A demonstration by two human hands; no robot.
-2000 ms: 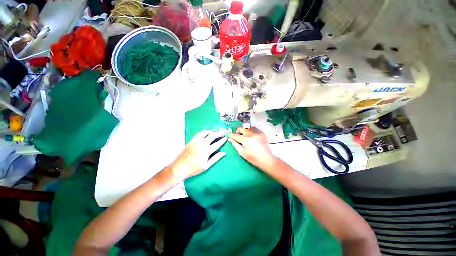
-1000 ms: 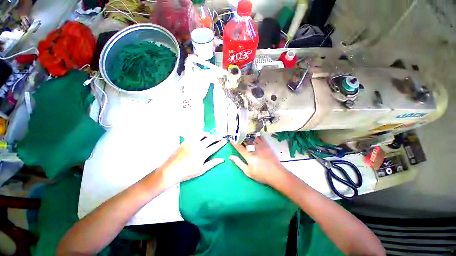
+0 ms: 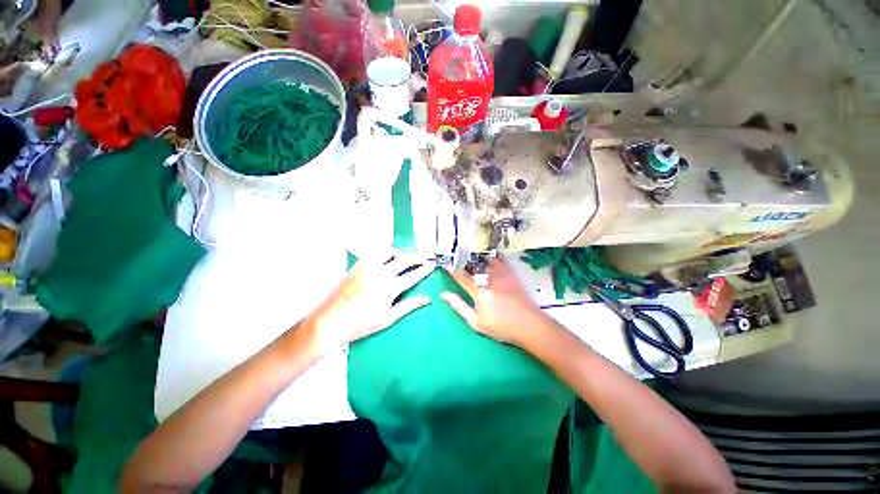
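Note:
A green fabric piece (image 3: 453,376) lies on the white machine table and hangs over its front edge onto the lap. The cream sewing machine (image 3: 550,188) stands right of centre, its needle end at the fabric's top edge. My left hand (image 3: 371,301) lies on the fabric's upper left, fingers spread and pointing at the needle area. My right hand (image 3: 494,301) is beside the needle area, thumb on the fabric, some fingertips hidden by the machine head. A narrow green strip (image 3: 402,207) lies behind the needle area.
Black-handled scissors (image 3: 658,338) and green strips (image 3: 571,270) lie under the machine arm. A metal bowl (image 3: 205,121) of green scraps and a red-labelled bottle (image 3: 460,77) stand behind. Green cloth (image 3: 111,241) and an orange-red bundle (image 3: 132,95) are at left. A parts tray (image 3: 757,314) is at right.
Since the earliest frame, the fabric's top end has moved back, and a narrow strip shows behind the needle area. The camera view has shifted. Both hands remain by the needle.

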